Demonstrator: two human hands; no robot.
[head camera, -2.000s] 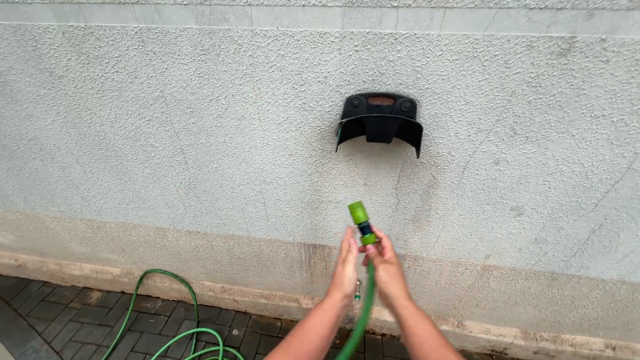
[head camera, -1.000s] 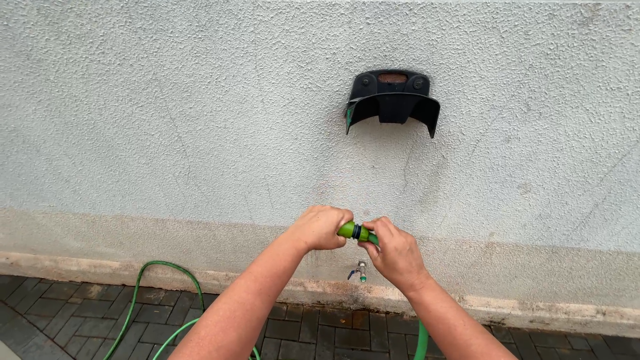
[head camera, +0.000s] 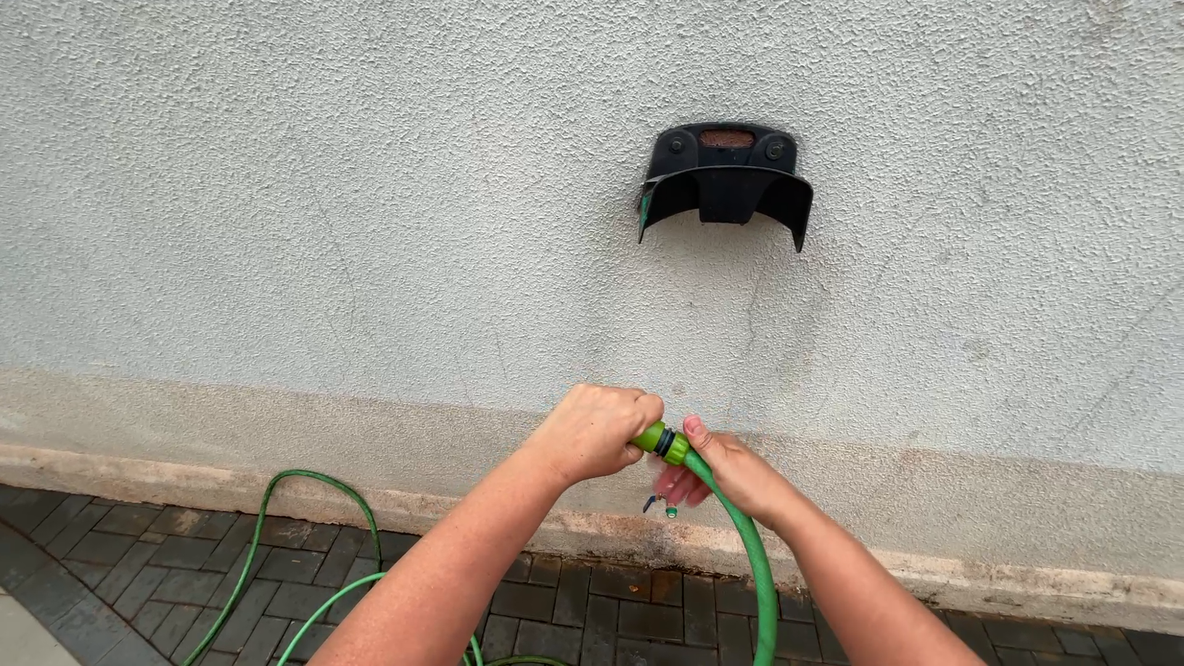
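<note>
My left hand (head camera: 601, 430) is closed around the light-green end of a hose connector (head camera: 664, 442), which has a dark band in its middle. From the connector's right end a green garden hose (head camera: 754, 555) bends down past the bottom edge of the view. At that end my right hand (head camera: 726, 467) is beside the collar, its thumb near the top and its fingers behind, blurred; whether it grips the hose is unclear. Just below the hands, a small wall tap with a blue lever and a green outlet (head camera: 672, 511) is partly hidden by the right fingers.
A black plastic hose hanger (head camera: 726, 176) is fixed to the rough white wall (head camera: 370, 231) above the hands. Loops of green hose (head camera: 252, 546) lie on dark paving bricks (head camera: 638, 620) at the lower left. A low ledge (head camera: 444, 513) runs along the wall's foot.
Two seconds ago both hands were around the collar, with the light-green end free; now my left hand covers that end. My right fingers have loosened from their hold of one second ago.
</note>
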